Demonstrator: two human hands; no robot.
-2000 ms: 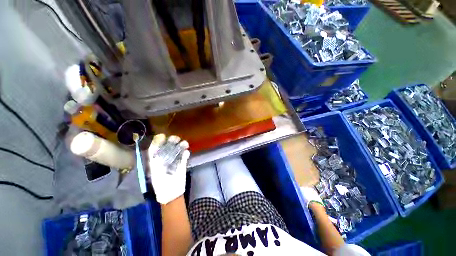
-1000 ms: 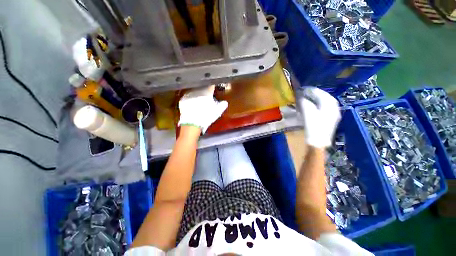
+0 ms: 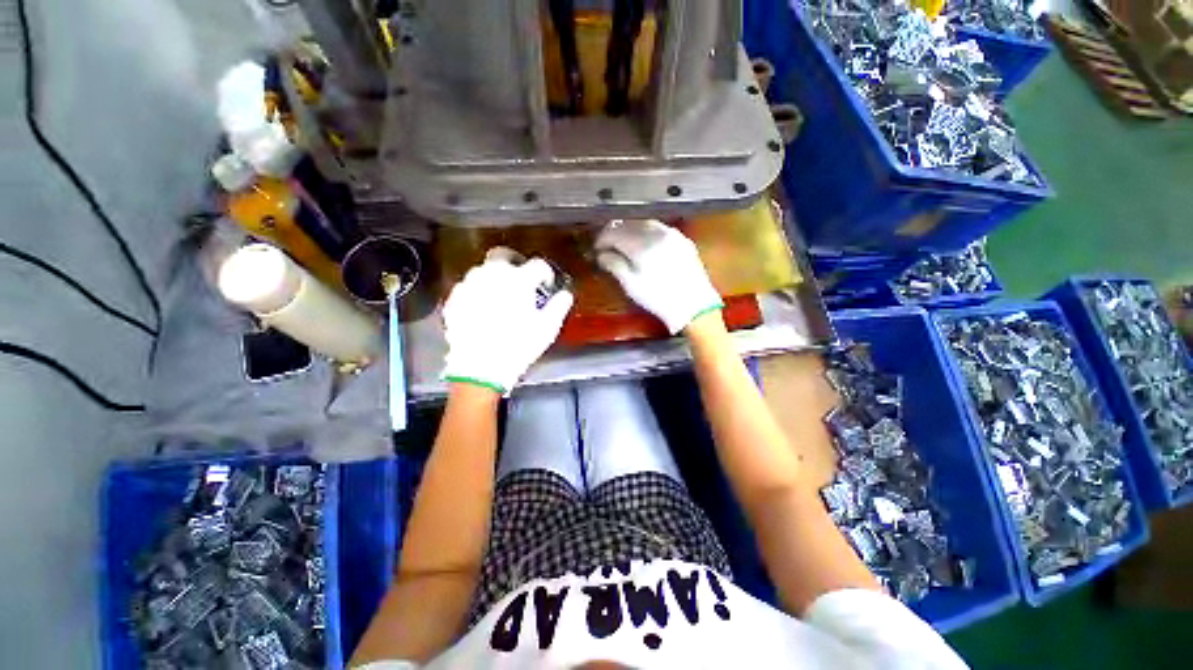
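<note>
My left hand (image 3: 500, 321), in a white glove with a green band, is over the left part of the red strip (image 3: 605, 327). A small metal part (image 3: 555, 284) shows at its fingertips, and the hand grips it. My right hand (image 3: 659, 272), also gloved, is on the amber mat (image 3: 746, 251) at the front of the press frame (image 3: 589, 183). Its fingertips point left near the die area. Whether it holds anything is hidden by the fingers.
Blue crates of metal parts stand at the right (image 3: 1005, 586) and lower left (image 3: 353, 576). Left of the press are a dark cup (image 3: 381, 271) with a pale blue stick (image 3: 397, 367), a cream bottle (image 3: 294, 301), an orange bottle (image 3: 281, 223) and a phone (image 3: 275, 355).
My right hand has moved left from beside the right crate to the press front. My left hand has drawn back slightly from the die area, with a metal part now showing. The view has shifted.
</note>
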